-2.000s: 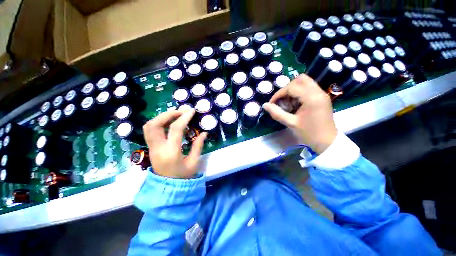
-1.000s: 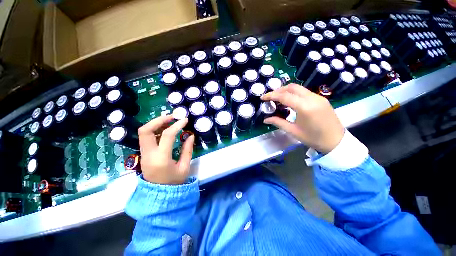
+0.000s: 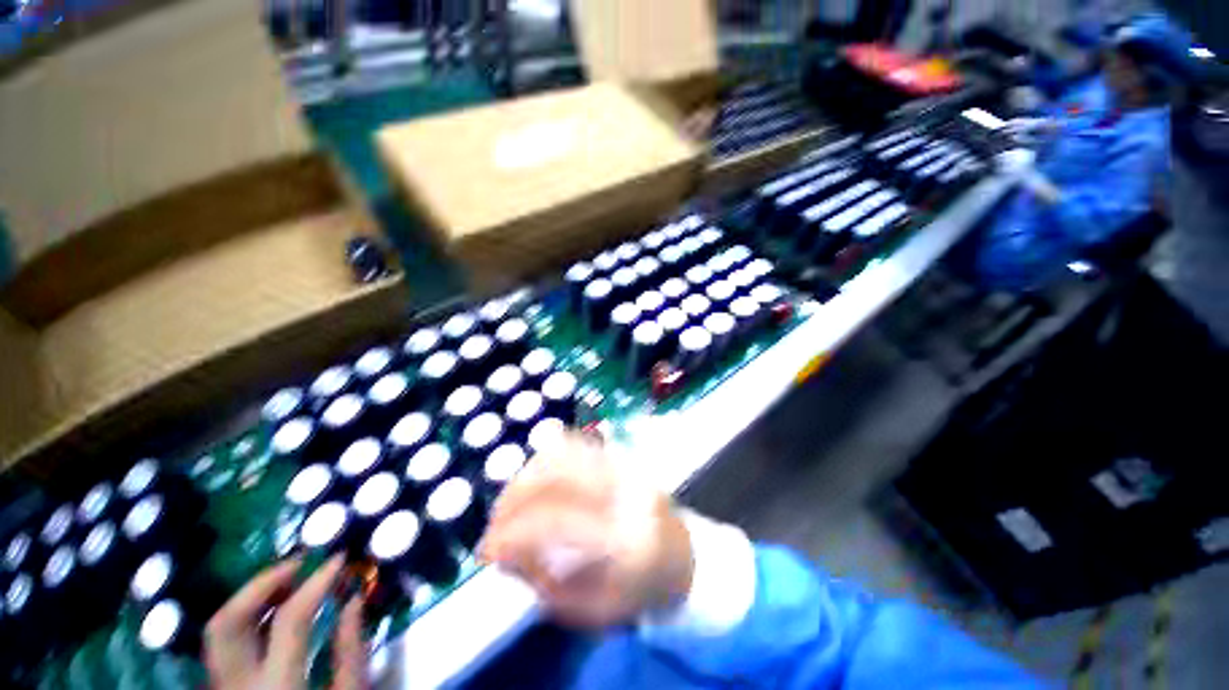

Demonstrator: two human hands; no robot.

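A green circuit board (image 3: pixel 256 485) lies in front of me, with rows of black capacitors (image 3: pixel 429 462) standing upright, silvery-white tops up. My left hand (image 3: pixel 283 627) is at the near edge of this board, cut off by the bottom edge of the picture. Its fingers are apart and no part shows in it. An orange-copper wound coil (image 3: pixel 361 582) is beside its fingertips. My right hand (image 3: pixel 586 532) is blurred, over the near right corner of the board and the silver-edged rail (image 3: pixel 472 627). Its fingers are curled; whether it holds anything cannot be told.
An open carton (image 3: pixel 202 303) with a few dark parts is behind the board at left, a closed carton (image 3: pixel 539 162) beside it. More filled boards (image 3: pixel 634 391) run along the rail to the upper right. A person in blue (image 3: pixel 1078 175) is there. Black boxes (image 3: pixel 1065 431) are at right.
The view has swung to the right and up, bringing the closed carton and the person into view. My right hand has left the capacitor at the board's near right corner.
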